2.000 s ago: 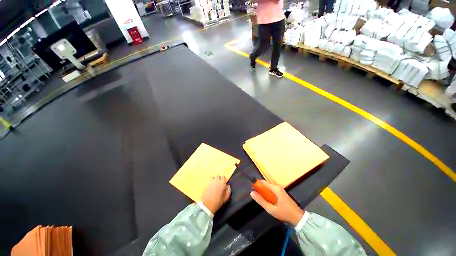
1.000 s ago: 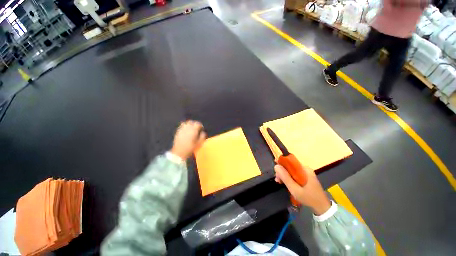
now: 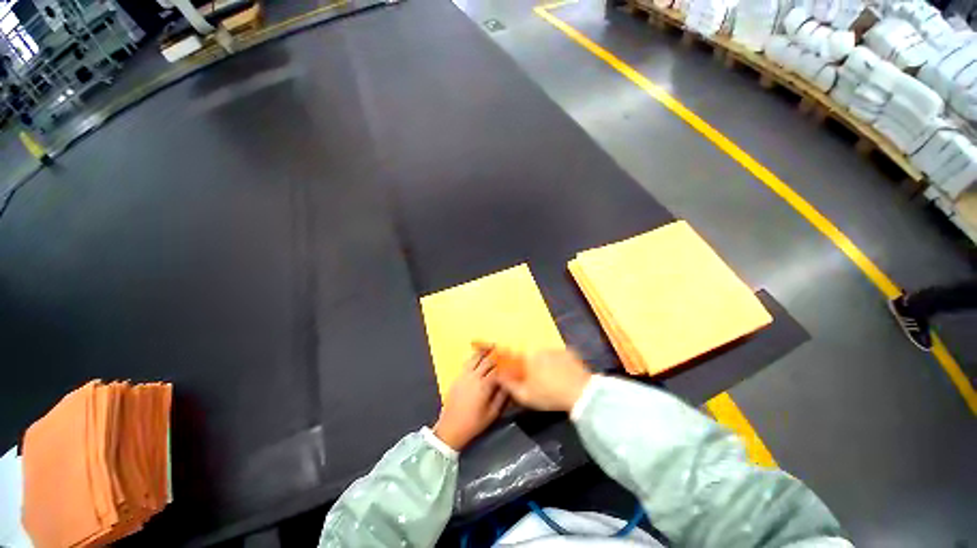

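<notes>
A single yellow-orange cut panel (image 3: 487, 305) lies flat on the black table. My left hand (image 3: 471, 401) rests at its near edge, fingertips on the panel; whether it grips anything is unclear. My right hand (image 3: 544, 377) is blurred and touches or nearly touches my left hand over the panel. A small orange part of the scissors (image 3: 508, 368) shows at its fingers; the blades are hidden. The right-hand stack of cut pieces (image 3: 675, 294) sits at the table corner. The deeper orange left-hand stack (image 3: 96, 466) stands at the near left edge, layers uneven.
The black cutting table (image 3: 300, 214) spreads ahead. A wrinkled clear plastic film (image 3: 504, 471) lies at the near edge. A white sheet (image 3: 11, 498) shows beside the left stack. White wrapped bundles (image 3: 846, 75) stand beyond the floor line. A person's shoe (image 3: 911, 321) shows at right.
My right hand has moved left from the right-hand stack to the panel. My left hand has come down from the panel's far left corner to its near edge. The walking person has moved right.
</notes>
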